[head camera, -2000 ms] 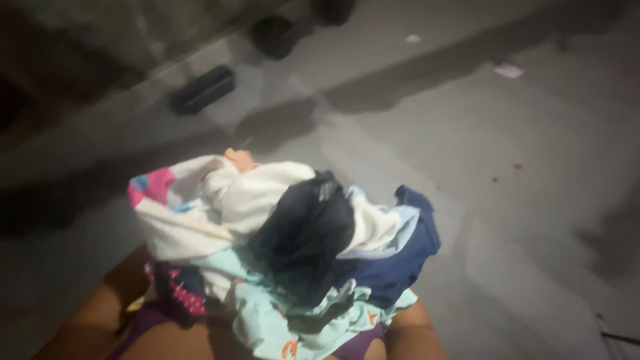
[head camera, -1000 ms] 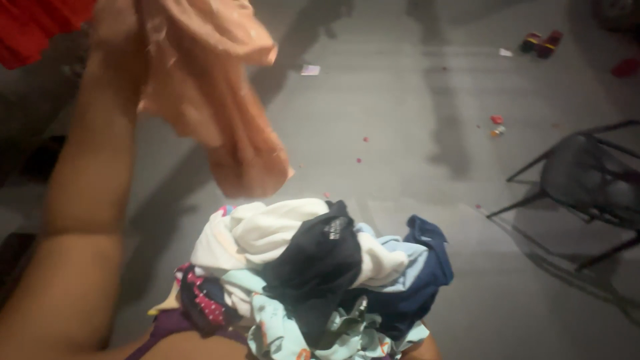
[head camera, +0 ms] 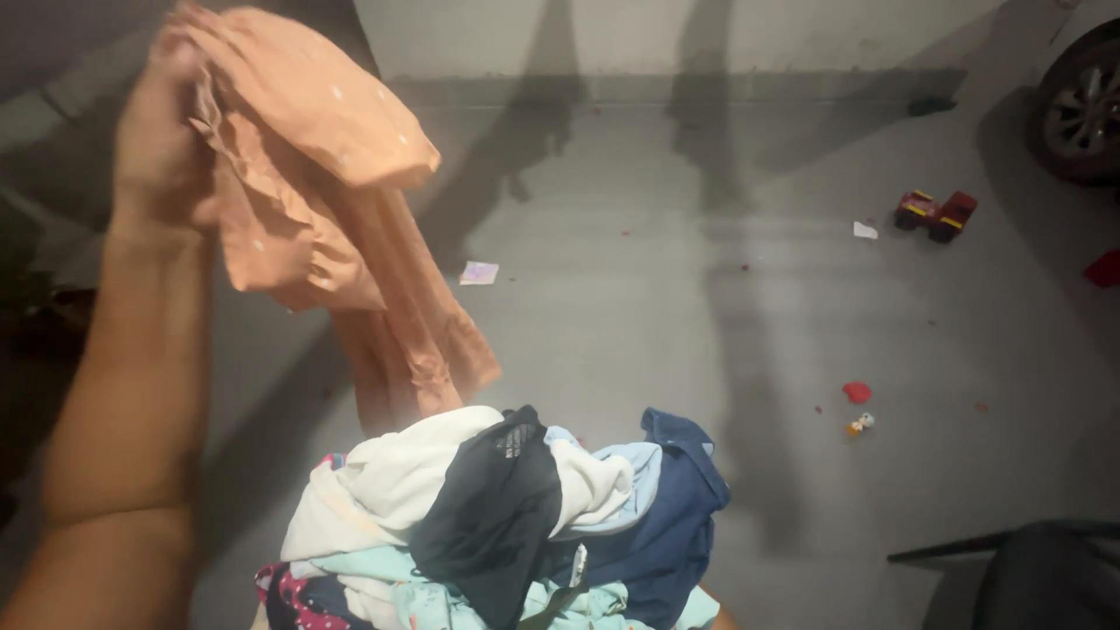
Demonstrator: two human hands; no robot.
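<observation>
My left hand (head camera: pixel 171 140), raised at the upper left, is closed around a peach-orange garment (head camera: pixel 324 114) with small white spots. The cloth hangs down from it, its lower end reaching the back of a heap of clothes. In that heap at the bottom centre lie a white cloth (head camera: pixel 411 472), a black garment (head camera: pixel 494 516) with a printed mark, a navy blue garment (head camera: pixel 669 525), a light blue piece (head camera: pixel 643 472) and mint green printed cloth (head camera: pixel 437 604). A bit of skin shows at the heap's lower right edge, but my right hand cannot be seen.
On the grey floor lie a dark red toy vehicle (head camera: pixel 934 215), paper scraps (head camera: pixel 479 273), a red piece (head camera: pixel 857 392) and a tiny figure (head camera: pixel 861 424). A black chair (head camera: pixel 1046 573) stands at the lower right, a car wheel (head camera: pixel 1085 114) at the upper right. A wall runs along the back.
The peach garment, hanging from my left arm's side one second ago, is now in view with the hand gripping it. Two seconds ago that arm was low beside the heap. The view has swung right.
</observation>
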